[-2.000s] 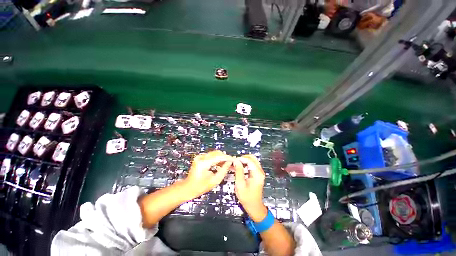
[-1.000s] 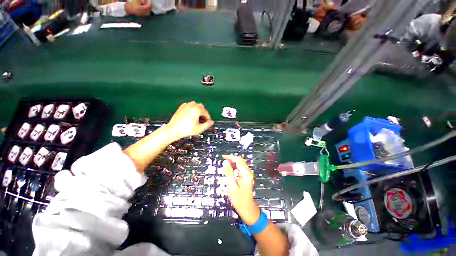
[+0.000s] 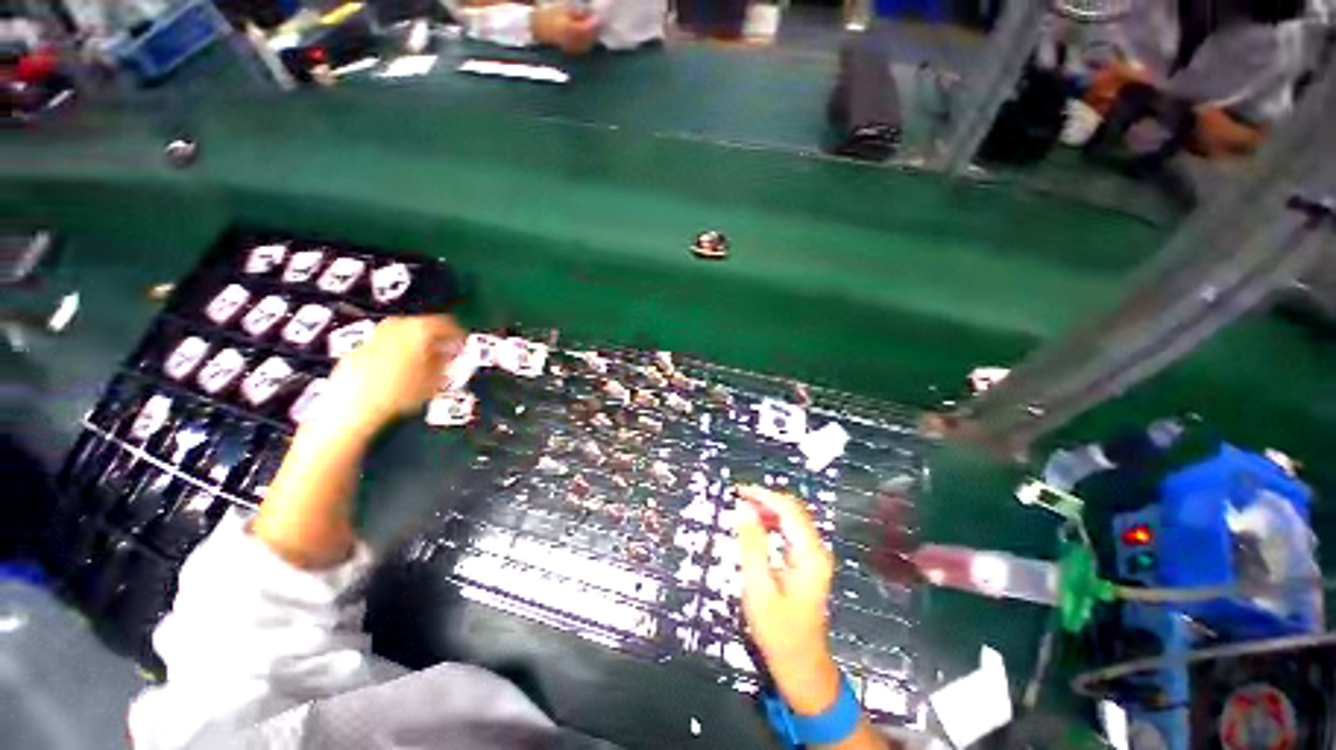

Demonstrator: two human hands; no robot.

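My left hand [image 3: 384, 384] is blurred, at the right edge of the black tray [image 3: 205, 476], close to the white housings [image 3: 523, 356] beside it; whether it holds anything is unclear. My right hand [image 3: 788, 579] is over the right part of the clear component tray [image 3: 542, 574], thumb and fingers bent around a small reddish part [image 3: 766, 513] at the fingertips. Small coppery components [image 3: 623, 396] lie heaped in the clear tray. White housings [image 3: 267, 315] stand in rows in the black tray. Another white housing [image 3: 782, 421] lies at the clear tray's back right.
A syringe [image 3: 989, 572] with a green end lies right of the clear tray, near a white paper [image 3: 970, 700], a blue box [image 3: 1238, 535] and a fan [image 3: 1257, 718]. A slanting metal post [image 3: 1158, 308] stands behind. A small dark part [image 3: 709, 245] lies on the green surface. People's hands show across the bench.
The view has turned left. My left hand has moved from behind the clear tray to the black tray's right edge. The lone housing behind the clear tray no longer shows there. My right hand stays over the clear tray.
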